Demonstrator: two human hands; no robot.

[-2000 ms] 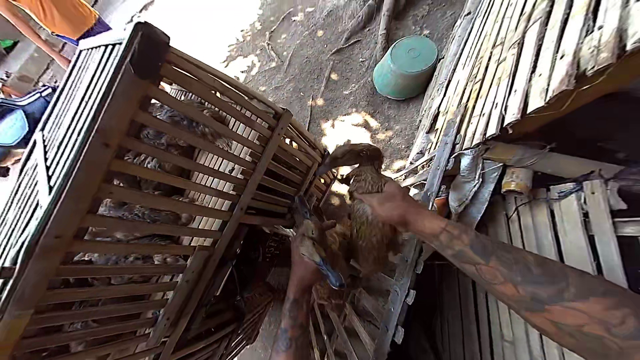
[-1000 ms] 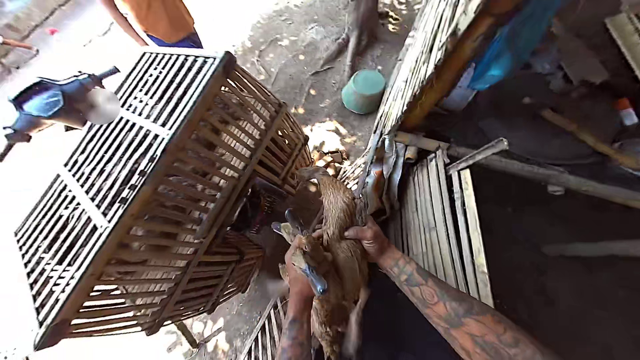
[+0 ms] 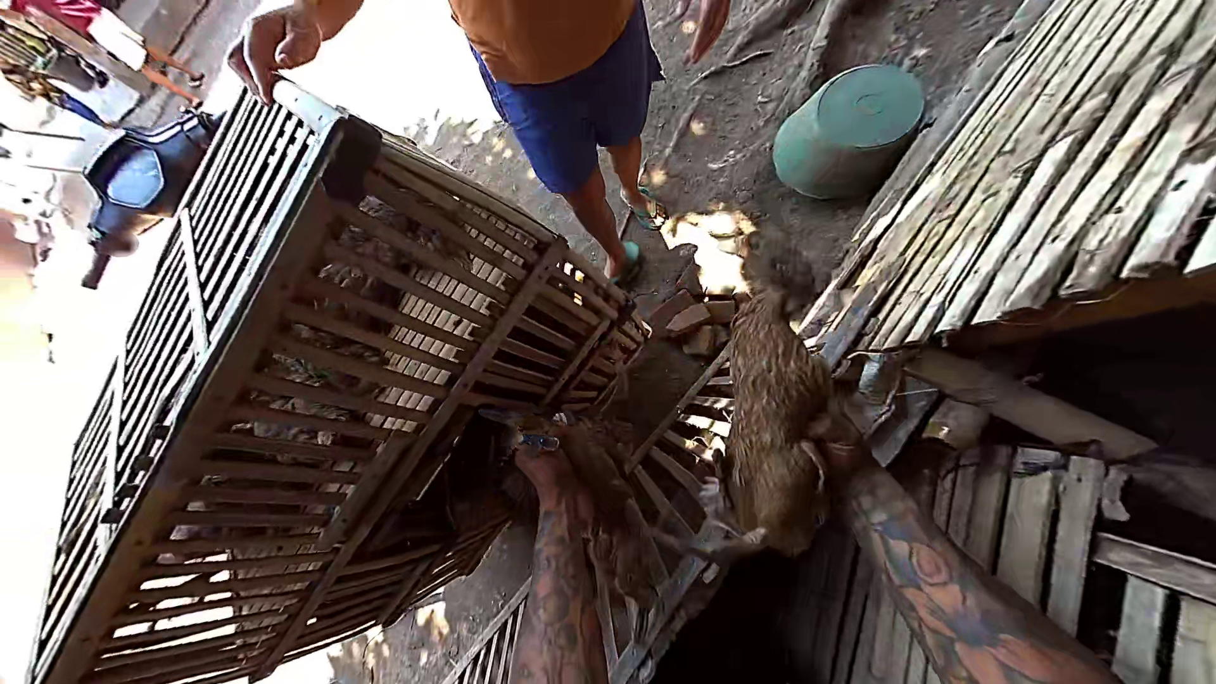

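Observation:
My right hand (image 3: pixel 831 442) grips a brown duck (image 3: pixel 771 408) by its side; the bird hangs over a slatted lower frame, its feet towards the bottom. Another brown duck (image 3: pixel 613 503) is at my left hand (image 3: pixel 541 458), which reaches to a dark opening in the slatted crate (image 3: pixel 380 465). The left fingers are partly hidden at the opening, where a blue bill-like shape shows. Behind the crate's slats more brown ducks (image 3: pixel 304 366) can be made out.
A person in an orange top and blue shorts (image 3: pixel 589 119) stands beyond the crate, one hand on its top corner. A green bucket (image 3: pixel 850 131) and broken bricks (image 3: pixel 693 318) lie on the dirt. To the right is a slatted bamboo platform (image 3: pixel 1026 190). Motorbike parts (image 3: pixel 142 176) show behind the crate.
My hands have moved apart, the left one to the crate's opening with a duck. The person in orange has come near and now has a hand on the crate.

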